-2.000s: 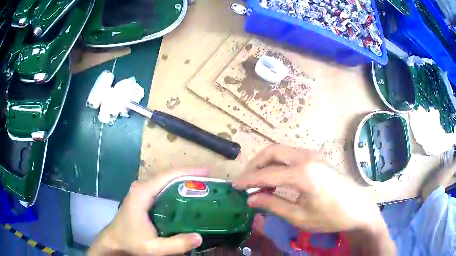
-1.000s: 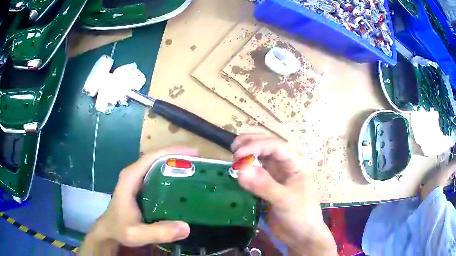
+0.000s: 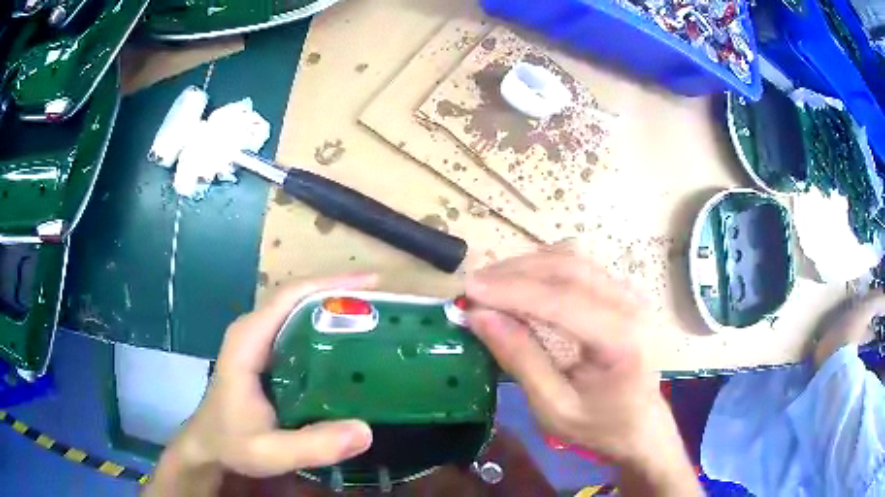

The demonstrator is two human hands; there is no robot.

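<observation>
A glossy green shell (image 3: 408, 364) with a pale rim is held at the bench's front edge. My left hand (image 3: 254, 388) grips its left side, thumb across the front face. One lamp piece (image 3: 346, 313), red-orange in a silver surround, sits at the shell's upper left corner. A second lamp piece (image 3: 459, 309) is at the upper right corner, mostly hidden by the fingers of my right hand (image 3: 573, 349). The right fingertips touch that lamp piece. Whether it is seated in the shell is hidden.
A hammer with a white-wrapped head (image 3: 374, 218) lies behind the shell. A white cup (image 3: 536, 90) stands on stained cardboard (image 3: 466, 160). A blue parts bin (image 3: 621, 44) is behind. Green shells lie left (image 3: 49, 170) and right (image 3: 742, 257). A person's sleeve (image 3: 801, 427) is at right.
The shell was tilted and shifted right two seconds ago; now it faces me more squarely. The second lamp piece came to its right corner, and my right fingers now cover more of it.
</observation>
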